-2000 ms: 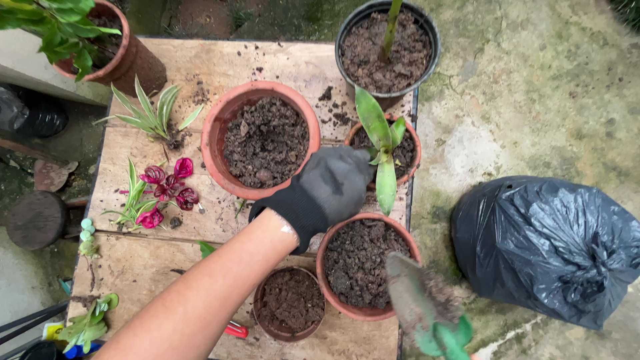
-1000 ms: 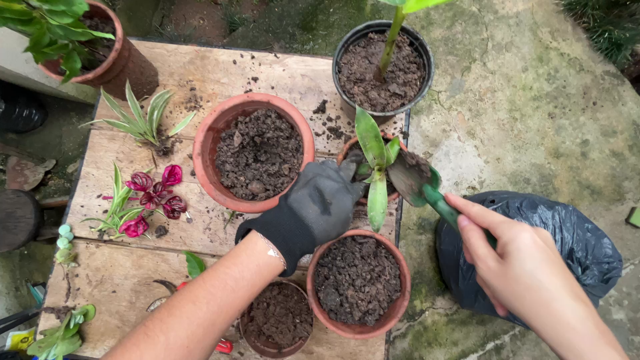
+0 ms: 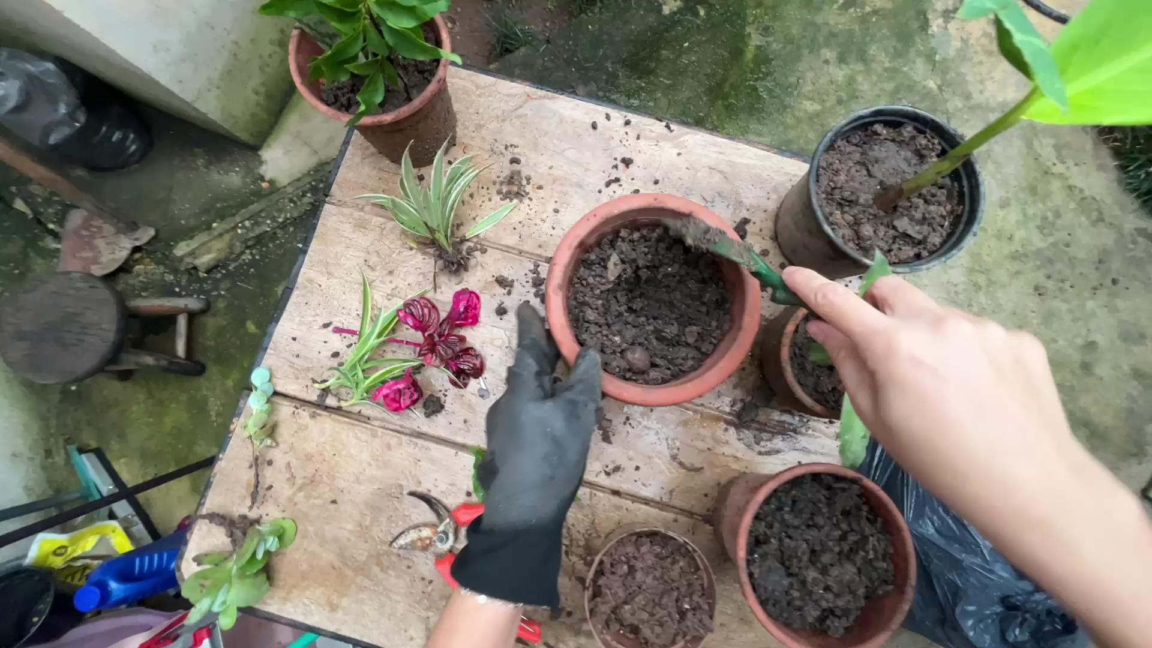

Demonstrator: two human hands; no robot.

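Note:
My left hand (image 3: 537, 423), in a black glove, is at the lower left side of a large terracotta pot (image 3: 563, 310) of dark soil, thumb and fingers apart at its wall. My bare right hand (image 3: 918, 351) grips the green handle of a small garden trowel (image 3: 733, 250), whose soiled blade lies over that pot's upper right rim. Under my right hand stands a small pot (image 3: 781, 360) with a green-leaved plant, partly hidden. Left of the big pot lie a spider plant (image 3: 432, 207), another striped plant (image 3: 367, 360) and a magenta-leaved cutting (image 3: 443, 342).
Two more soil-filled pots (image 3: 819, 549) (image 3: 650, 585) stand at the near edge, beside red-handled pruning shears (image 3: 441, 535). A black pot (image 3: 814, 216) with a tall plant and a terracotta pot (image 3: 409, 126) with a leafy plant stand at the far side. Succulent cuttings (image 3: 236, 567) lie near left; a black plastic bag (image 3: 963, 567) is at right.
My left hand has left the small pot with the green-leaved plant and is now beside the big pot. My right hand has brought the trowel from the small pot to the big pot's rim.

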